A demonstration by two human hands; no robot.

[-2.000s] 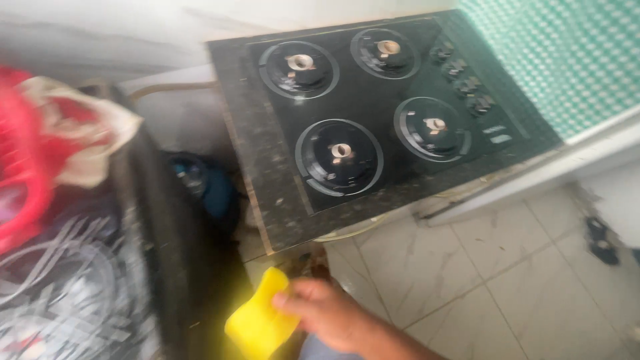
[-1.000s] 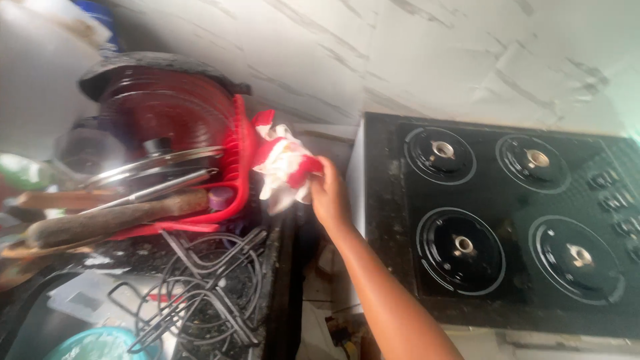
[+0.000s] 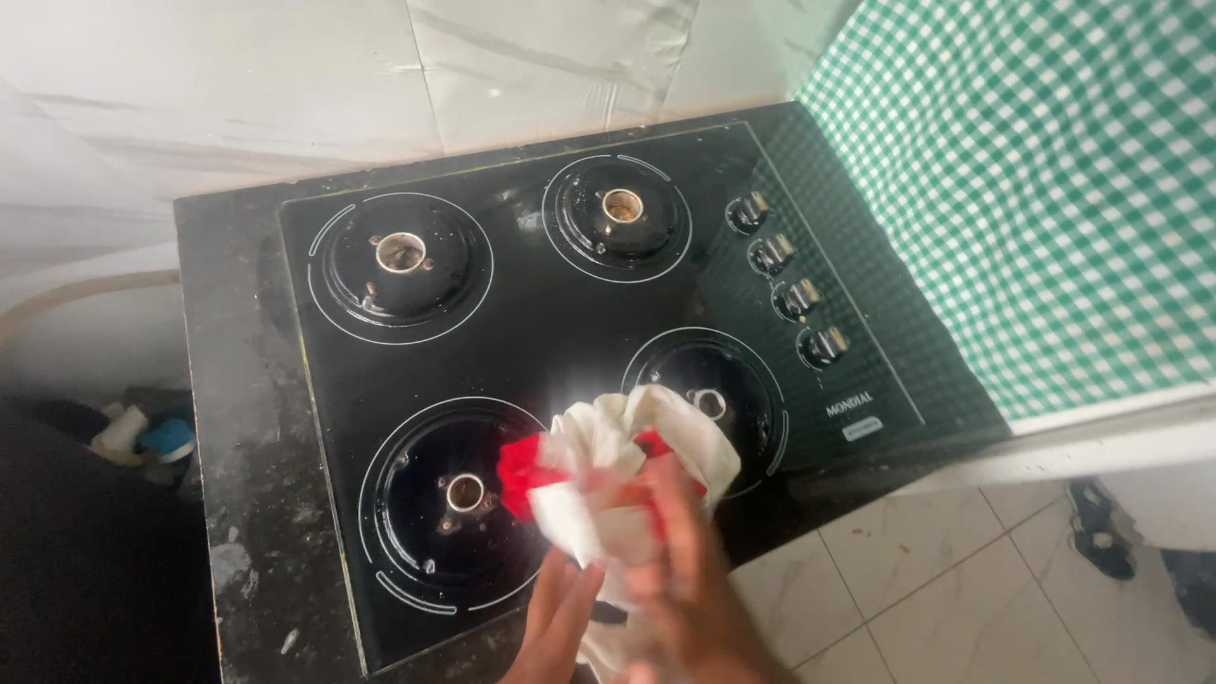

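Observation:
A crumpled white and red cloth (image 3: pixel 608 427) is bunched over the front of a black glass Mondial cooktop (image 3: pixel 513 332), between the two front burners. My right hand (image 3: pixel 684 551), blurred, grips the cloth from the right. Close to the cloth's lower edge is my left hand (image 3: pixel 560 608), fingers raised; whether it holds any of the cloth cannot be told. The front left burner (image 3: pixel 465 493) shows a bare ring, as do the back left burner (image 3: pixel 400 253) and the back right burner (image 3: pixel 623 205). Part of the front right burner (image 3: pixel 711 404) is hidden by the cloth.
Several control knobs (image 3: pixel 796 298) line the cooktop's right side. A green and white checked cloth (image 3: pixel 1035 190) hangs at the right. Behind stands a marbled wall (image 3: pixel 532 76). Dark stone countertop (image 3: pixel 252 456) borders the cooktop, and sandals (image 3: pixel 1100 532) lie on the tiled floor (image 3: pixel 912 589).
The view has swung from the dish rack back over the cooktop. The cloth, held beside the rack a second ago, is now over the cooktop, and both hands are in view. The yellow cloth or sponge is out of view.

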